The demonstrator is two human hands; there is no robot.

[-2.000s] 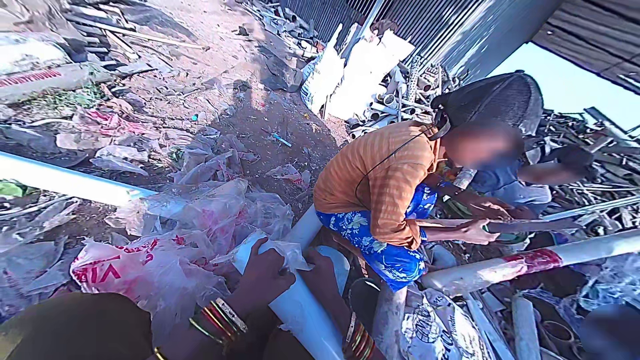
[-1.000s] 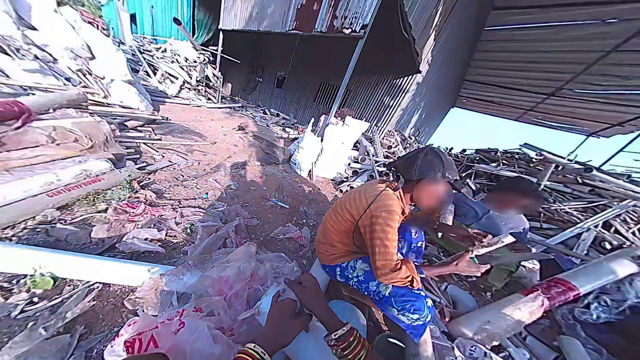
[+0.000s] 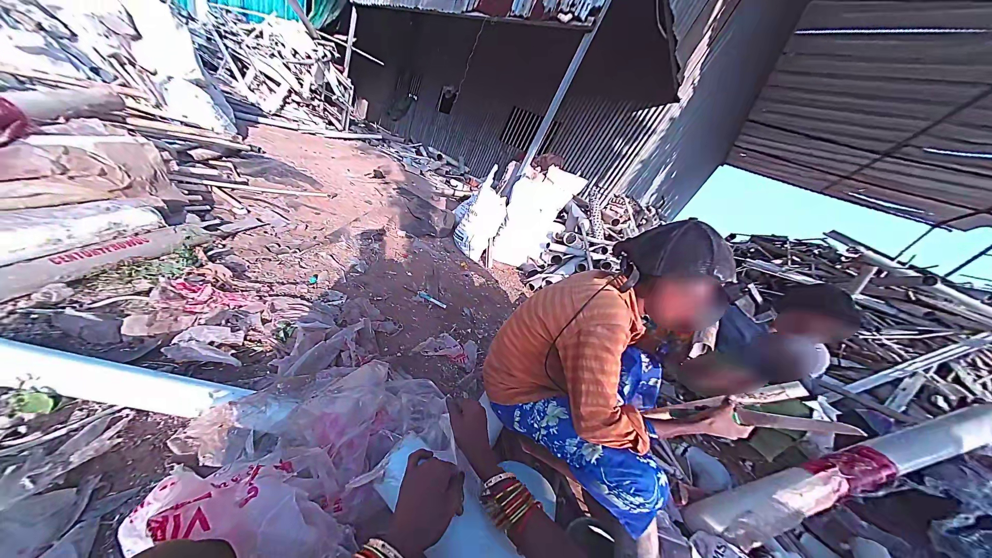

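A white pipe (image 3: 473, 531) wrapped in thin clear plastic film (image 3: 430, 415) lies in front of me. My left hand (image 3: 428, 492) rests on it with curled fingers, apparently gripping some film. Farther forward, my right hand (image 3: 467, 430) reaches over the pipe at the film's edge; its fingertips are hidden. Bangles circle both wrists. Crumpled plastic wrapping (image 3: 240, 508) with red print is heaped to the left. At right, a seated person (image 3: 573, 349) in an orange top holds a long blade (image 3: 802, 422) and a strip-like piece.
Another white pipe (image 3: 116, 376) crosses the left side. A thick pipe (image 3: 783, 500) with a red band lies at lower right. White sacks (image 3: 535, 209) and pipe piles stand behind, near a corrugated metal shed (image 3: 488, 93). A second person (image 3: 744, 333) sits beyond the first.
The view has tilted up since the oldest frame. My right hand has moved forward, apart from my left, which is lower on the pipe. The seated person's hands and blade have shifted.
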